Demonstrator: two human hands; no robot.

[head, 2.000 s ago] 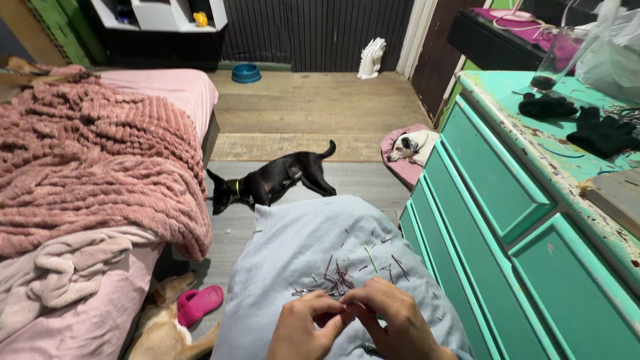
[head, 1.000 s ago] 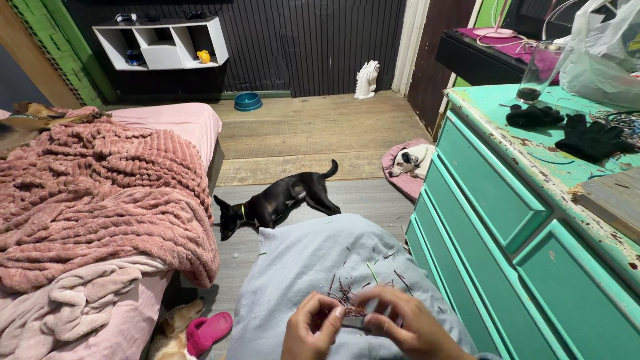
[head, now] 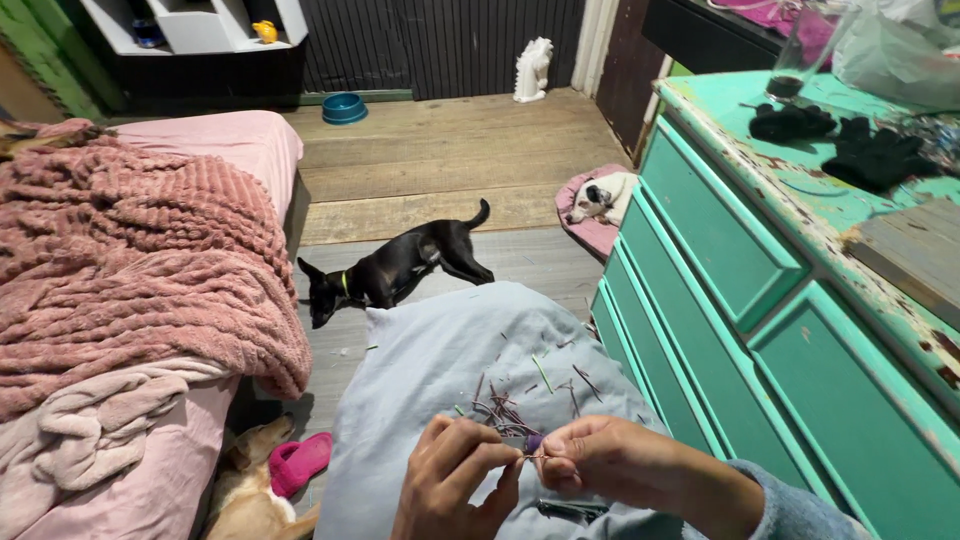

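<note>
My left hand [head: 457,480] and my right hand [head: 600,457] meet fingertip to fingertip over a grey-blue cloth [head: 435,337] on my lap. Between them runs a thin copper-coloured wire [head: 536,456], pinched at both ends. A small purple item [head: 534,442] shows right behind the fingertips; what it is I cannot tell. Beyond the hands lies a loose heap of short reddish and grey wire or insulation pieces [head: 502,412], with a green strip [head: 542,373] to its right. A dark, slim object [head: 571,511] rests on the cloth below the right hand, partly hidden.
A turquoise dresser [head: 705,225] stands at the right, bearing black gloves [head: 877,154], a glass [head: 802,52] and a wooden board [head: 915,247]. A black dog [head: 405,262] is just past the cloth. A tan dog [head: 251,487] lies beside a pink slipper [head: 300,461] near the bed [head: 172,465].
The hands were apart over the heap one second ago; now their fingertips are together nearer my body, with the wire between them. The view has shifted.
</note>
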